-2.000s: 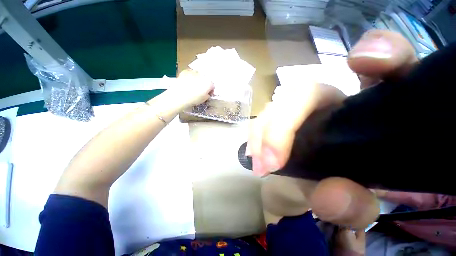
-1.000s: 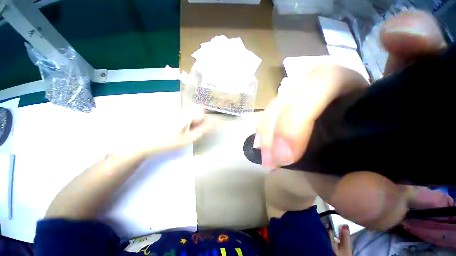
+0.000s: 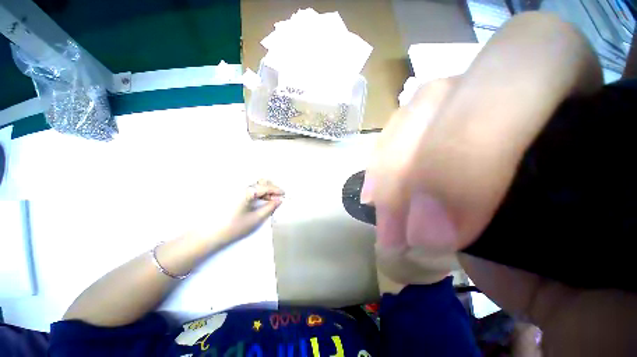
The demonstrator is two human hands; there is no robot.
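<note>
My left hand [image 3: 260, 202] is above the white surface left of centre, fingertips pinched together; whether a tiny screw is between them is too small to tell. My right hand [image 3: 447, 160], large and blurred close to the camera, is wrapped around the thick black electric screwdriver [image 3: 573, 202]. Its bit is hidden. A dark round disc [image 3: 357, 198] lies on the pale bench just left of my right fingertips, partly covered by them. A clear screw box [image 3: 307, 122] with small silvery screws stands ahead, white cards [image 3: 318, 45] fanned over its back.
A clear bag of screws [image 3: 80, 111] lies by the white metal post [image 3: 59, 49] at upper left. A flat white unit [image 3: 15, 247] is at far left. Brown cardboard [image 3: 387, 66] lies under the box, with white pieces [image 3: 436, 59] on its right. Another person's hand [image 3: 527, 342] shows at lower right.
My left hand has left the screw box and come back toward me, fingertips now pinched. My right hand has turned, still around the screwdriver. The box and bag appear higher in view.
</note>
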